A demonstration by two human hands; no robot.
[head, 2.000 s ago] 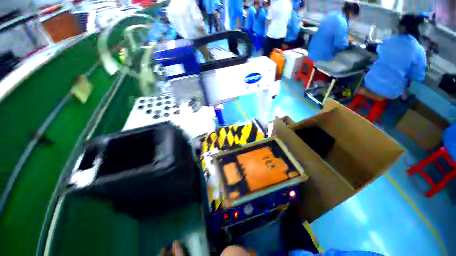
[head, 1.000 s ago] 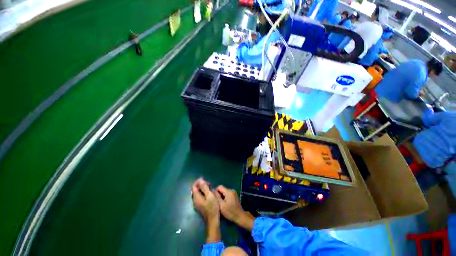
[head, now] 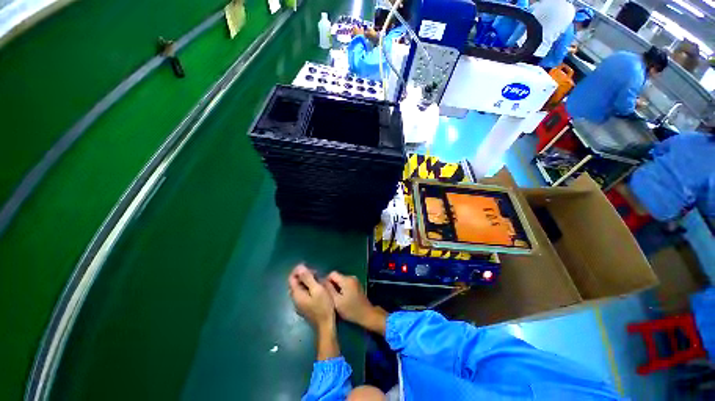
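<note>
My left hand (head: 312, 298) and my right hand (head: 350, 298) are bare and close together low over the green bench (head: 235, 313). The fingers of both are curled. Something small and dark may show between the fingertips, but I cannot tell what it is or whether it is held. A tall stack of black plastic housings (head: 333, 176) stands on the bench beyond my hands, with a rectangular opening in the top one. To its right, the fixture (head: 480, 219) with an orange plate sits tilted on the dark blue machine base (head: 439, 269), which has lit red lights.
An open cardboard box (head: 600, 251) stands right of the fixture. The machine head (head: 435, 47) and white arm (head: 498, 86) are behind, near a white hole tray (head: 341, 81). A green partition (head: 86, 86) runs along the left. A tiny white scrap (head: 274, 348) lies on the bench. Other workers sit beyond.
Two seconds ago my hands were barely in view at the bottom edge and the view was blurred. Since one second ago, the view has shifted slightly; my hands stay close together over the bench.
</note>
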